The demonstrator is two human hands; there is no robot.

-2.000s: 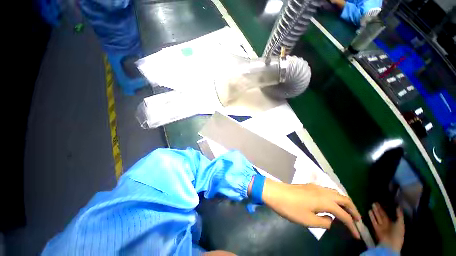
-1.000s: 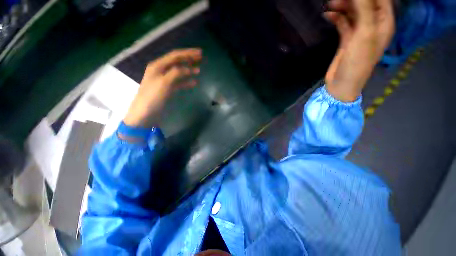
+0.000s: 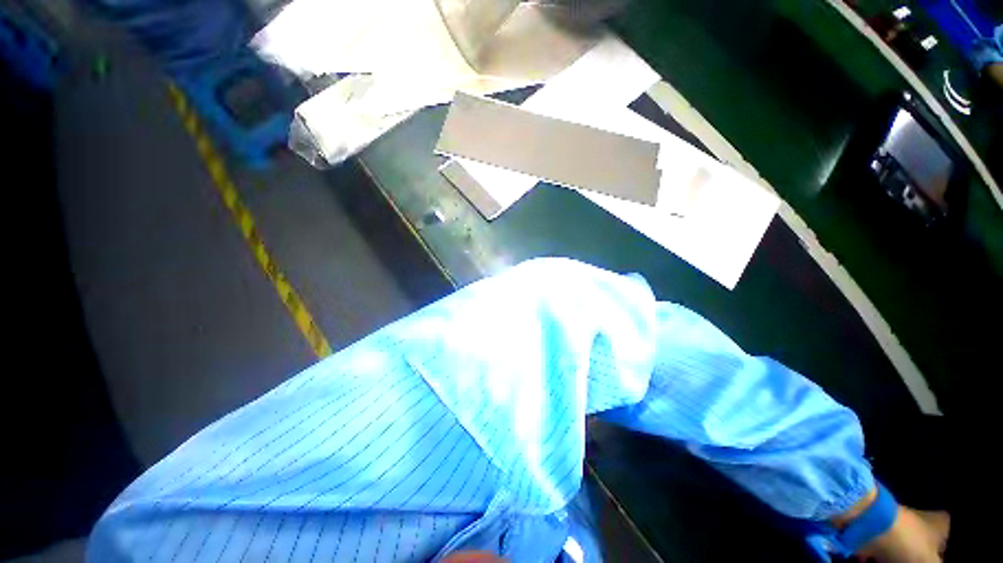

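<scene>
My left hand (image 3: 915, 537) is at the lower right edge, below the blue wrist strap (image 3: 869, 521); its fingers are hidden in dark shadow and cut off, so its grip cannot be told. My right hand is out of the picture. The grey adhesive sheet (image 3: 550, 148) lies slantwise over white backing sheets (image 3: 720, 220) on the dark green bench mat. A smaller grey strip (image 3: 471, 187) lies just below it. A tablet unit (image 3: 911, 159) with a silver-white centre lies on the green conveyor belt at the upper right, away from my hand.
A crinkled clear plastic bag (image 3: 330, 119) lies at the bench's left edge. The translucent hood (image 3: 478, 28) is partly visible at the top. The belt's pale edge (image 3: 808, 236) runs down to the right. Another person's blue sleeve (image 3: 988, 53) shows at the upper right.
The view has swung back from my right side to the sheets and belt. My left arm now reaches to the lower right. My right hand, seen one second ago, has left the picture.
</scene>
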